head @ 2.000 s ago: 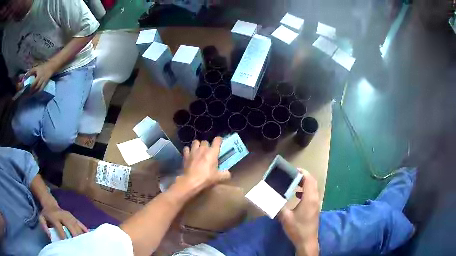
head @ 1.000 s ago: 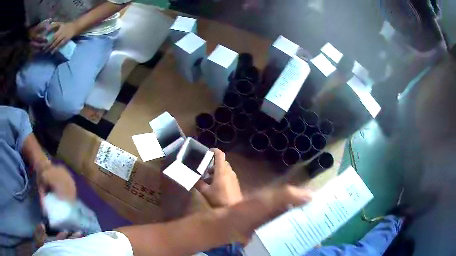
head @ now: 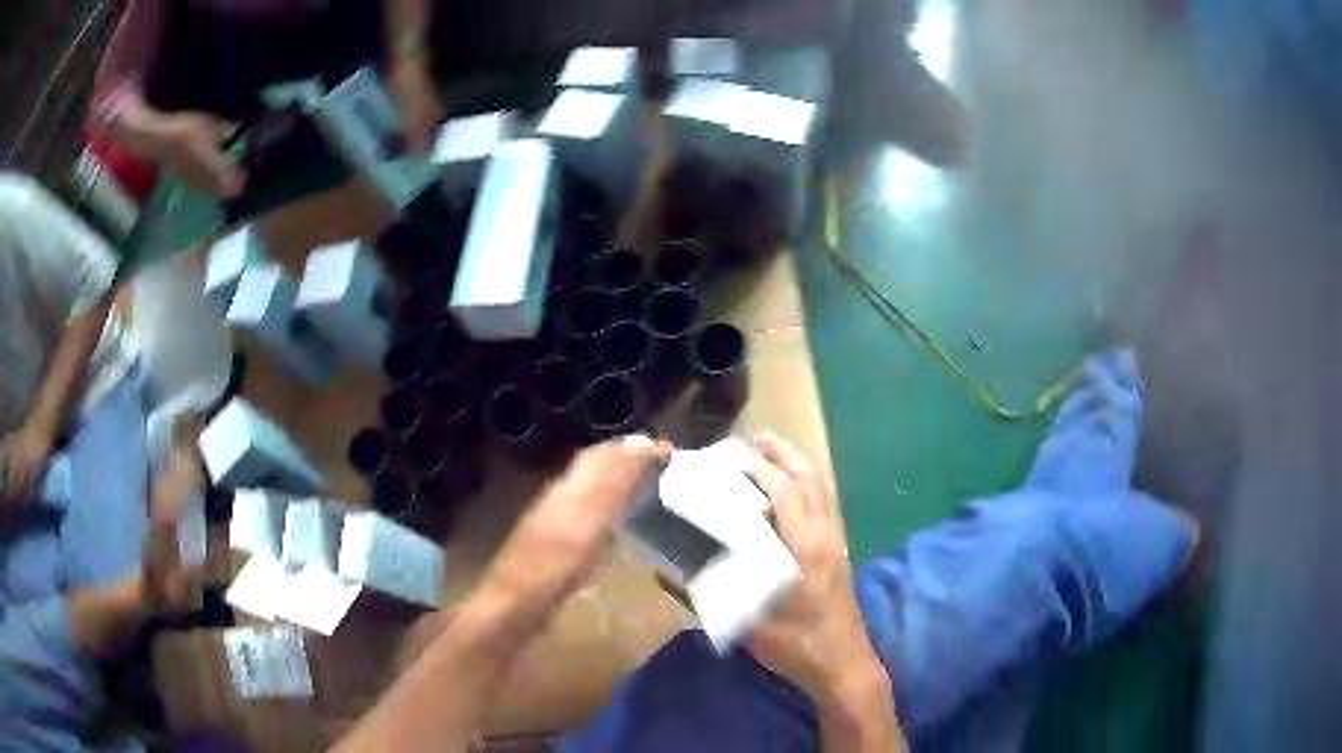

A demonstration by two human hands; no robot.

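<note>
An open white retail carton [head: 724, 547] is held between my two hands just above my lap, its flaps standing out and its dark hollow partly showing; it is blurred. My left hand [head: 596, 493] grips its left side. My right hand [head: 807, 552] grips its right side. In front of it many black tubes [head: 611, 400] stand upright in a cluster, their open rims showing. A closed carton [head: 506, 243] lies on top of the tubes. Whether anything is inside the held carton I cannot tell.
Open cartons [head: 390, 559] stand at the lower left beside a labelled brown box. More cartons [head: 342, 291] stand left of the tubes and at the back. Other workers' hands [head: 192, 152] are at the left and upper left. Brown cardboard [head: 787, 383] borders the green floor [head: 927, 427].
The view has turned right. The large printed carton is no longer seen lying near my right leg. Both my hands are now together on an open carton. Another worker's arms have appeared at the upper left.
</note>
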